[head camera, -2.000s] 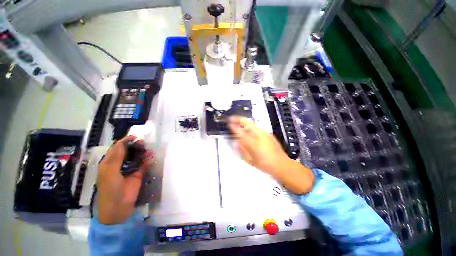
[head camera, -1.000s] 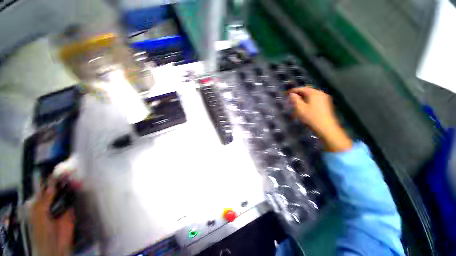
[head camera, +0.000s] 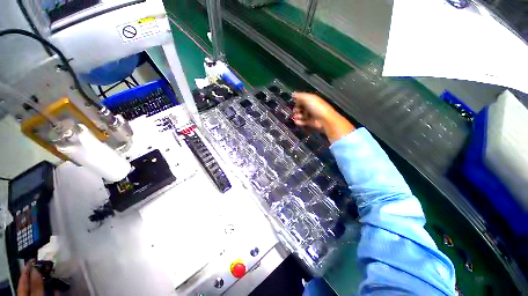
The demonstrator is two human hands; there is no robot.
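Observation:
My right hand (head camera: 315,115) is over the far right part of the clear blister tray (head camera: 269,191), its fingertips closed together at a pocket; a small reddish bit shows at the fingers. My left hand (head camera: 30,282) is cut off at the lower left edge, its fingers around a small black assembly (head camera: 44,267). The black fixture (head camera: 153,180) lies on the white bed under the white cylinder head (head camera: 95,155), with a small gold-coloured detail beneath the head. Small loose black parts (head camera: 101,214) lie left of the fixture.
Teach pendant (head camera: 29,214) at the left. Cable chain (head camera: 208,162) between bed and tray. Blue parts bin (head camera: 142,101) behind the machine. Red emergency stop (head camera: 238,268) at the front. White sheet (head camera: 457,43) upper right, blue bin (head camera: 492,167) at the right.
The view has swung right. My right hand has moved from the fixture to the tray and now reaches its far part. My left hand still holds the black assembly, now at the picture's edge.

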